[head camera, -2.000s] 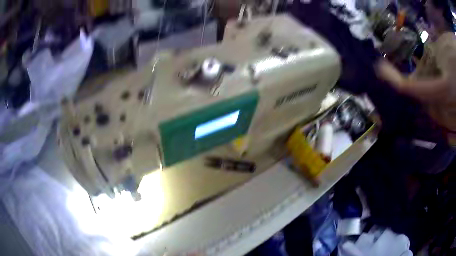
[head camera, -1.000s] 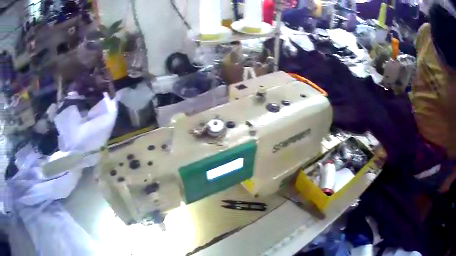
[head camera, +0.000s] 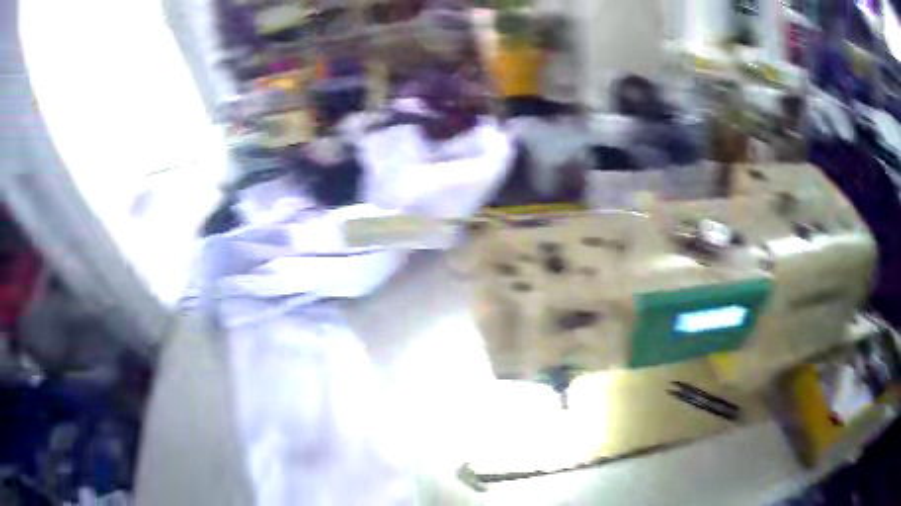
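The cream sewing machine head stands right of centre, blurred, with its green control panel and lit display. White glare from the lamp covers the needle area, so the presser foot and any cloth under it cannot be made out. A long white garment piece lies on the table left of the machine and runs down to the lower edge. More white cloth is heaped behind it. Dark thread snips lie on the bed below the panel. Neither of my hands is in view.
A yellow tray with small items stands at the right. A pale bar projects left of the head. The pale table's left edge curves down, with dark cloth beyond it. A bright white area fills the upper left.
The view has swung left, so the machine, snips and tray now sit further right and more white cloth shows. The other person at the right has left the picture.
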